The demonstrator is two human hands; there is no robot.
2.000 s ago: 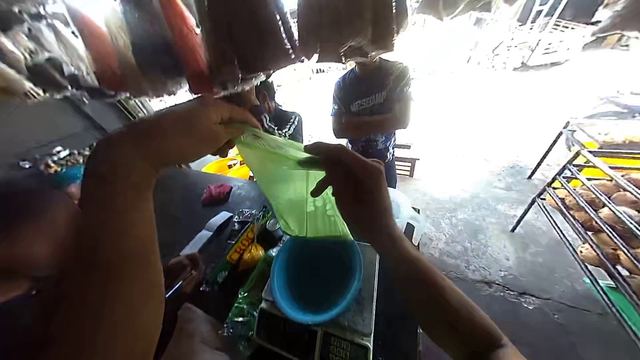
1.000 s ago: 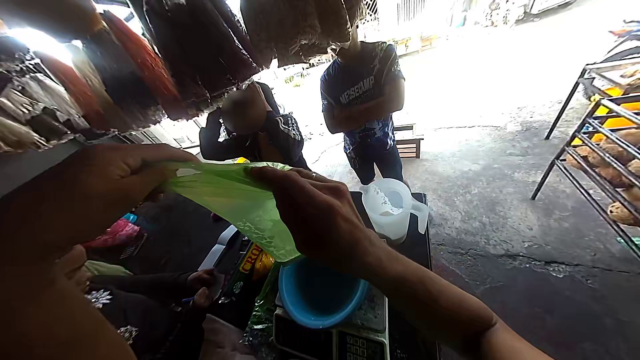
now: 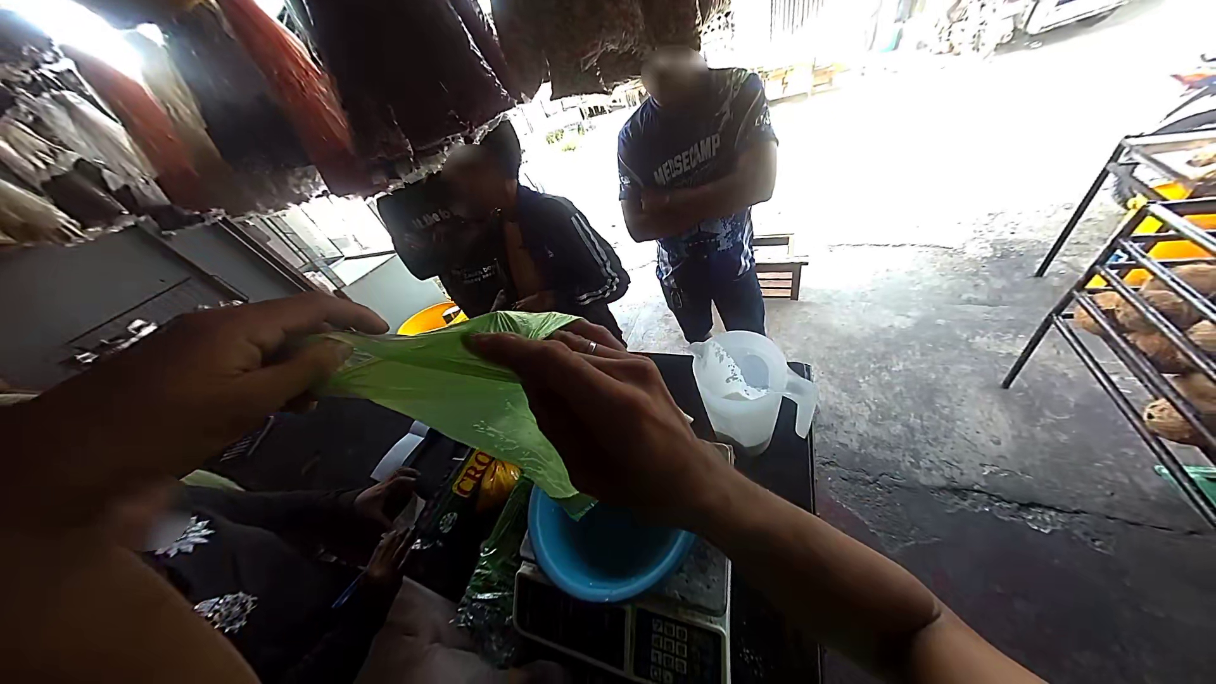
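A thin green plastic bag [image 3: 475,404] is stretched between my two hands. My left hand [image 3: 256,366] pinches one end of it at the left. My right hand [image 3: 608,408], with a ring on one finger, grips the bag's right part. Below the bag, a blue plastic bowl [image 3: 613,560] rests on a digital weighing scale [image 3: 622,627] with a keypad. The bag's lower corner hangs over the bowl's rim. Beyond my right hand a translucent plastic measuring jug [image 3: 746,399] stands on the dark table, its handle to the right, with a little white material on its inner wall.
Two people [image 3: 703,180] are across the table, and another person [image 3: 285,560] sits at the lower left holding a pen. Bundled fibres [image 3: 304,104] hang overhead. Green plastic wrapping [image 3: 489,579] lies beside the scale. A metal rack [image 3: 1140,285] with coconuts [image 3: 1173,351] stands at the right.
The bag hung upright over the bowl two seconds ago and is now pulled out sideways to the left. My left hand has moved down and left. The view has shifted.
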